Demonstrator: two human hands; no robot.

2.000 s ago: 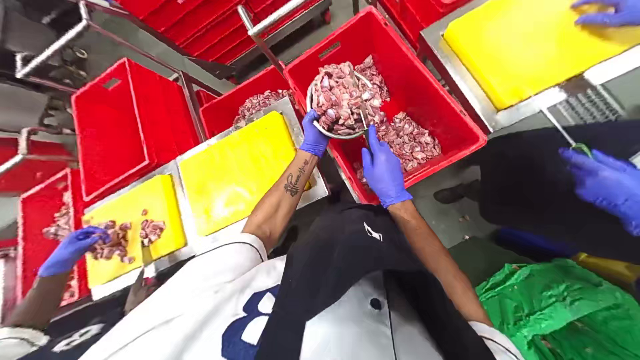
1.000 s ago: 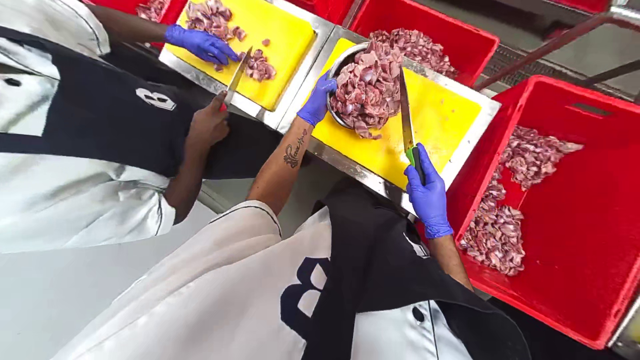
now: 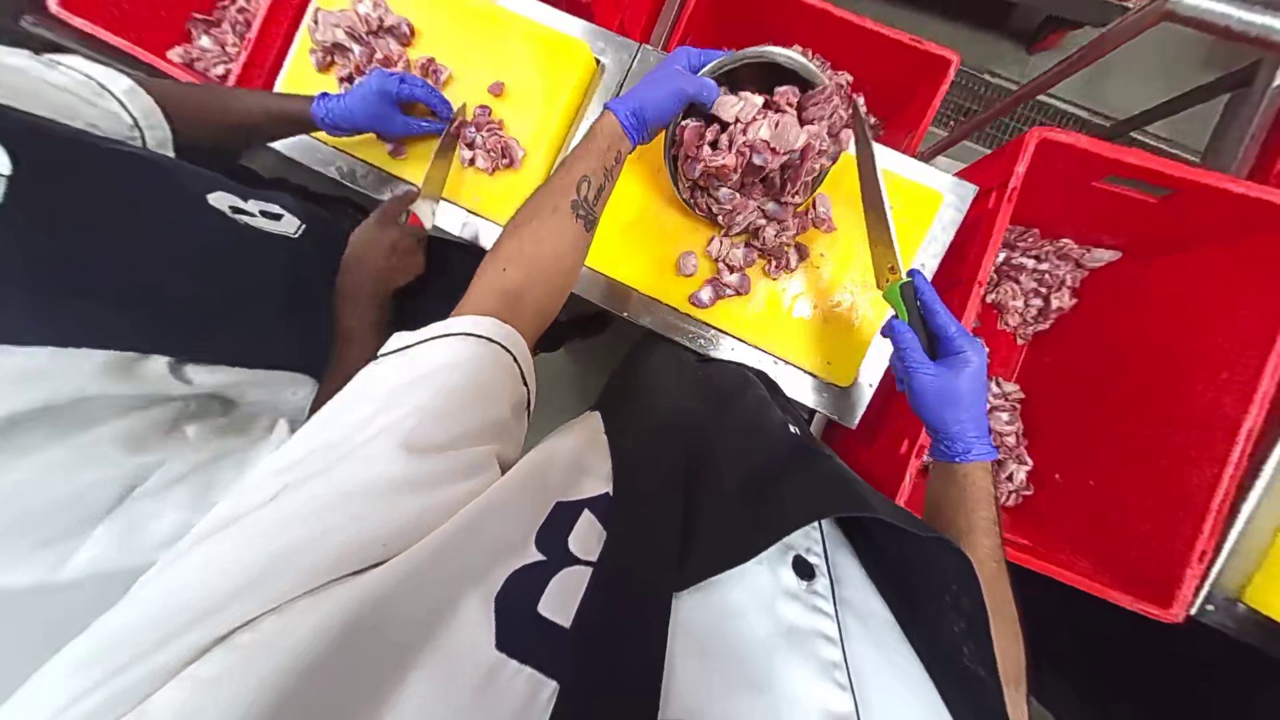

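Observation:
My left hand (image 3: 665, 95), in a blue glove, grips the rim of a round metal bowl (image 3: 765, 58), which is tipped over the yellow cutting board (image 3: 640, 230). Raw meat pieces (image 3: 755, 160) fill the bowl, and some lie spilled on the board below its lower edge. My right hand (image 3: 938, 365), gloved too, holds a knife (image 3: 876, 205) by its green and black handle at the board's right side. The blade points up and away from me, its tip close to the meat by the bowl.
At the left a co-worker's gloved hand (image 3: 385, 103) and bare hand hold meat and a knife (image 3: 438, 170) over another yellow board (image 3: 525, 75). A large red crate (image 3: 1150, 400) with meat stands at the right. More red crates (image 3: 900, 50) stand behind the boards.
The bowl was over the red crate two seconds ago; now it is tipped over the yellow board, with several pieces lying loose on it. The view has swung left.

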